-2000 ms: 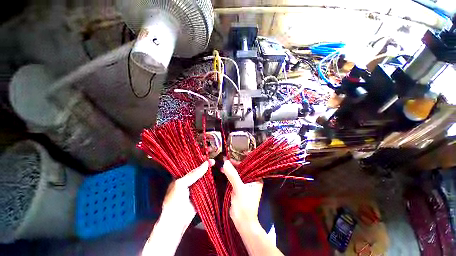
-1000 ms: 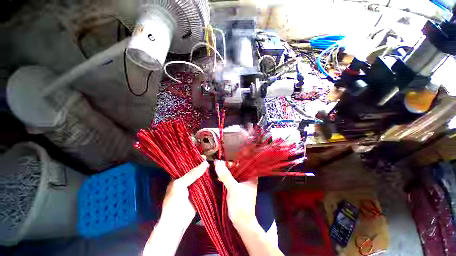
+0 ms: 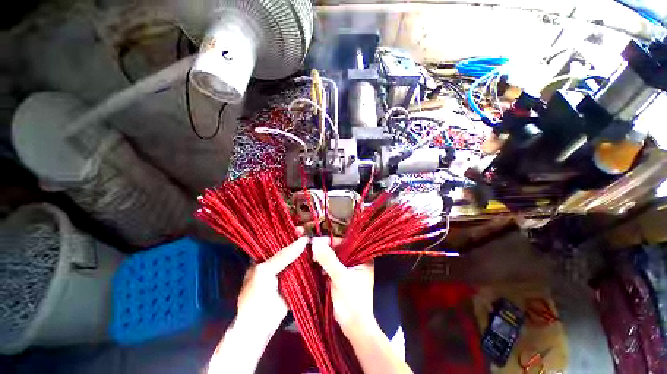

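Note:
My left hand holds a large fanned bundle of red cords, its tips pointing up and left. My right hand holds a second fanned bundle, with pale tips pointing up and right. My thumbs are close together between the bundles. A few single red cords stand up from between the hands towards the dark grey metal machine straight ahead. Whether their ends touch it I cannot tell. Two pale rounded parts sit at the machine's foot, partly behind the cords.
White fan at upper left, blue plastic basket or stool and pale bucket at left. A second dark machine stands at right. A black phone or meter lies at lower right. Red and silver scraps litter the bench.
My right hand has shifted slightly left, closer to my left hand. Several single cords now stand apart in front of the machine. The machine's upper part looks different from one second ago, where it was blurred.

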